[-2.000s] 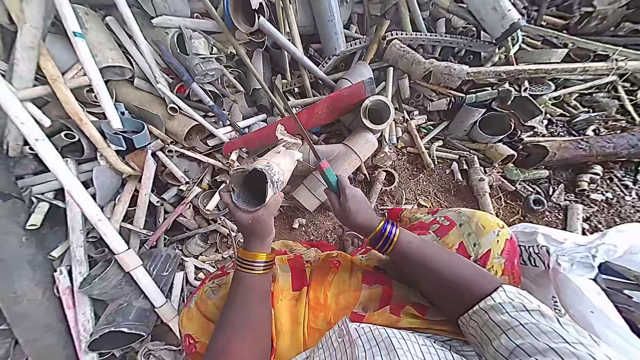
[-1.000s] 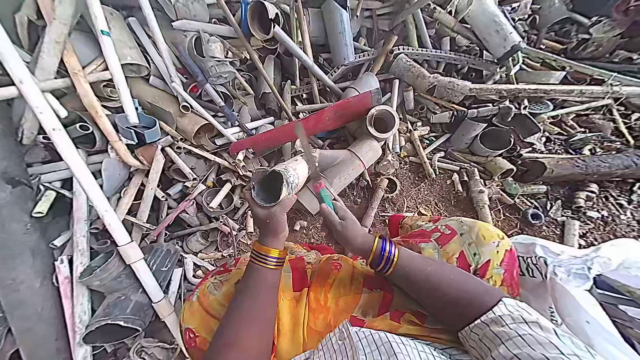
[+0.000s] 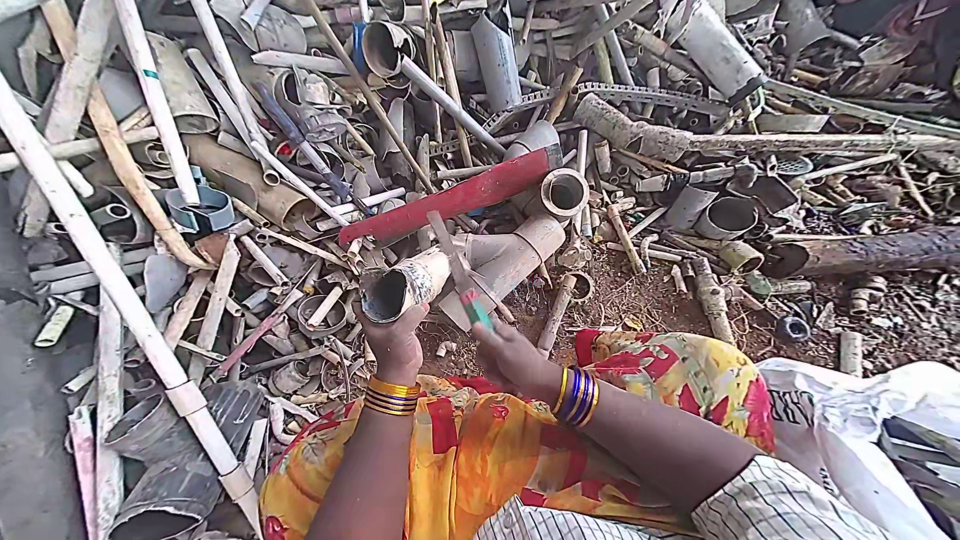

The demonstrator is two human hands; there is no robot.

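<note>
My left hand (image 3: 395,343) grips a short, dirty plastic pipe piece (image 3: 421,276) near its open end, which faces me. In my right hand (image 3: 514,358) is the green and red handle of a knife-like tool with a long, dull blade (image 3: 448,251). The blade points up and away, its side close against the right side of the pipe piece; whether they touch is unclear. Just beyond lies a red plastic piece (image 3: 450,196), slanting across a grey branched pipe fitting (image 3: 510,259) with a round socket.
Scrap pipes and fittings are heaped all around. A long white pipe (image 3: 135,300) runs diagonally at the left. Bare soil (image 3: 619,307) shows right of my hands, with a dark pipe (image 3: 877,253) beyond. A white sack (image 3: 832,420) bearing writing lies at the lower right.
The blade has tilted from its earlier slant two seconds ago to a steeper one along the pipe piece's right side. Both hands keep their holds.
</note>
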